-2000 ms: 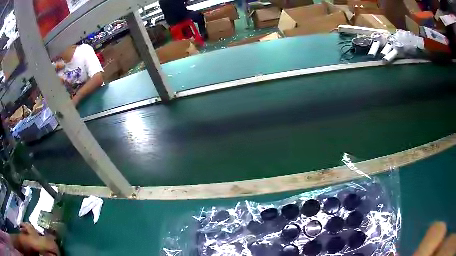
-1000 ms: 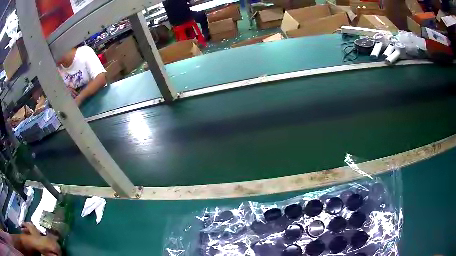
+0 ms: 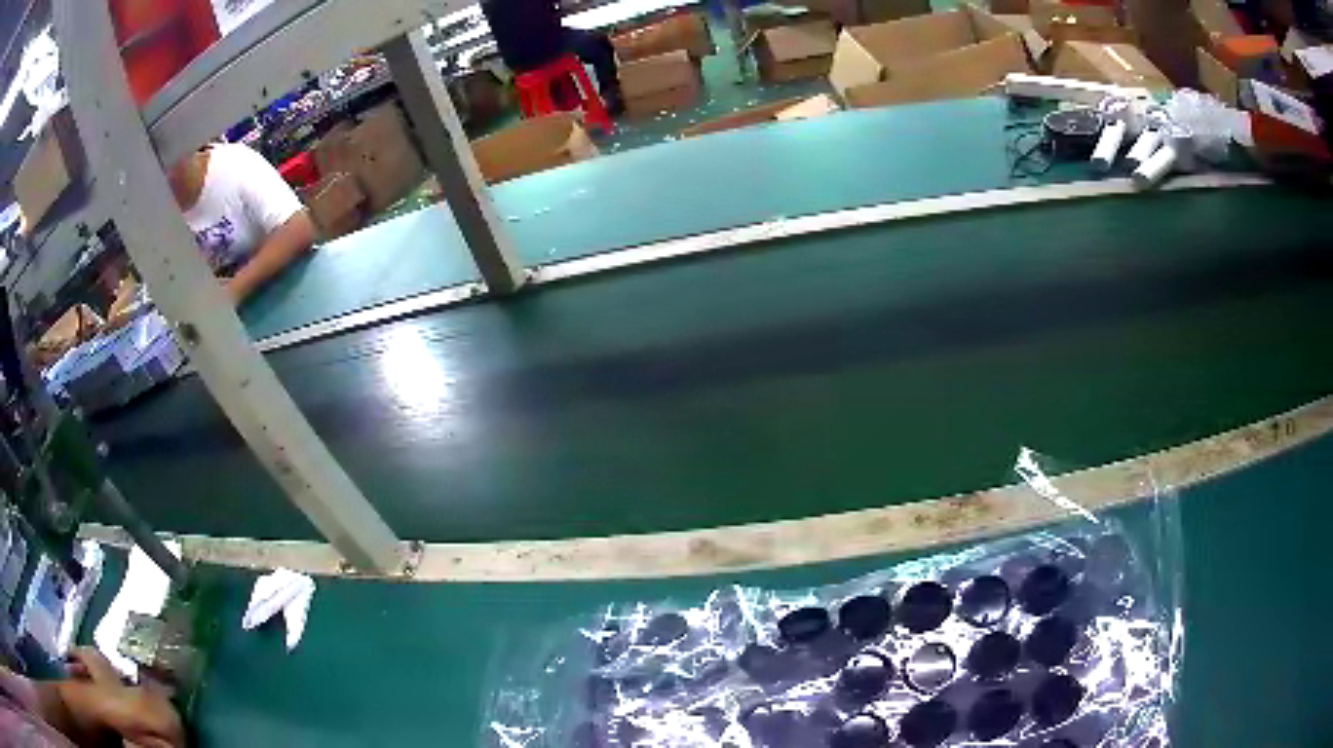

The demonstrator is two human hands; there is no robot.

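Observation:
A clear plastic bag [image 3: 1155, 643] lies on the green bench nearest the camera, with rows of round dark parts [image 3: 930, 668] showing through the shiny film. The bag is cut off by the bottom edge. Neither of my hands is in the picture. No hand touches the visible part of the bag.
At lower left, another person's hand [image 3: 124, 712] with a pinkish sleeve is by a green press [image 3: 183, 643] and white paper. A white scrap [image 3: 279, 602] lies nearby. A metal post [image 3: 241, 395] and bench edge strip [image 3: 658, 555] border the conveyor belt [image 3: 702, 395]. A white-shirted person [image 3: 241, 205] sits beyond.
Fingers seen at the lower right two seconds ago are out of the picture. The view has shifted slightly, so the scene sits a little further right. The bag lies as before.

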